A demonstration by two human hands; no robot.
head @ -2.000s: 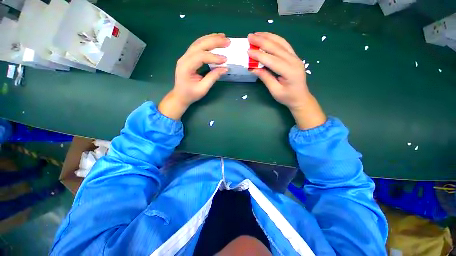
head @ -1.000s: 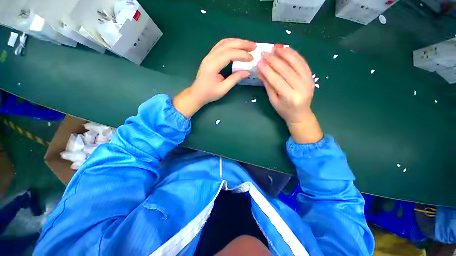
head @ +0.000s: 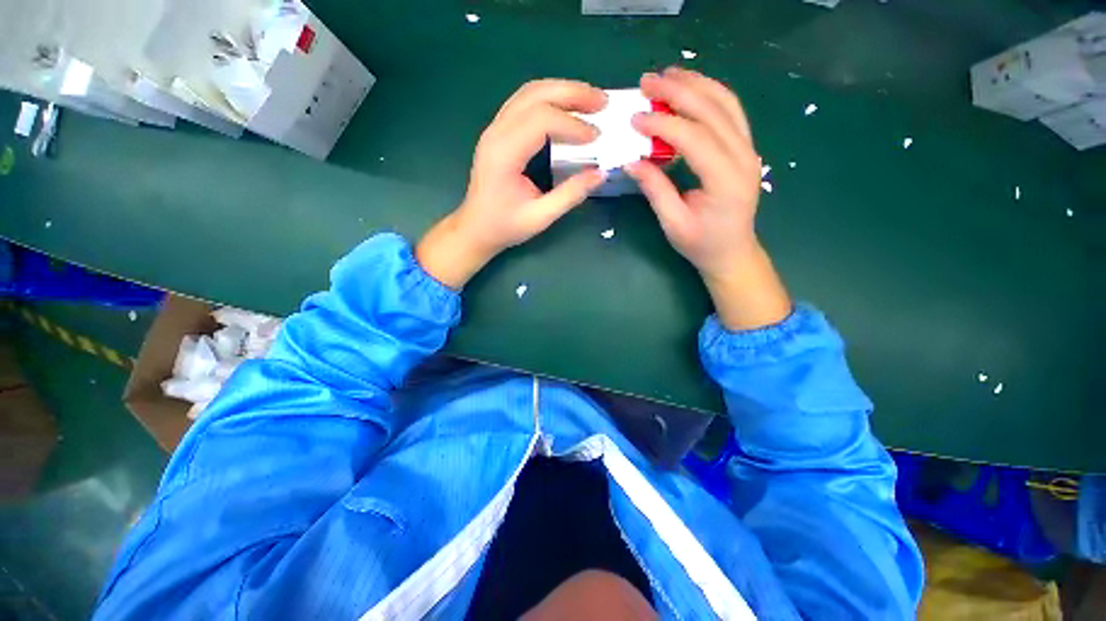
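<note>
A small white carton (head: 616, 131) with a bright red band near its right end is on the green table, straight in front of me. My left hand (head: 522, 170) holds its left side, fingers on the top and thumb at the near edge. My right hand (head: 710, 164) holds its right side over the red band, thumb at the near edge. The top looks nearly flat; a thin dark gap shows along its near left edge. The carton's far side and the inside are hidden.
Open filled cartons (head: 318, 103) lean in a row at the far left of the green table (head: 849, 303). White cartons (head: 1031, 75) stand at the far right. White scraps lie scattered. A brown box (head: 152, 376) with white wrapped pieces is below the left edge, a yellow sack (head: 988, 588) below right.
My right hand has shifted from over the middle of the carton's top to its right end, so the red band shows more. The view has shifted slightly.
</note>
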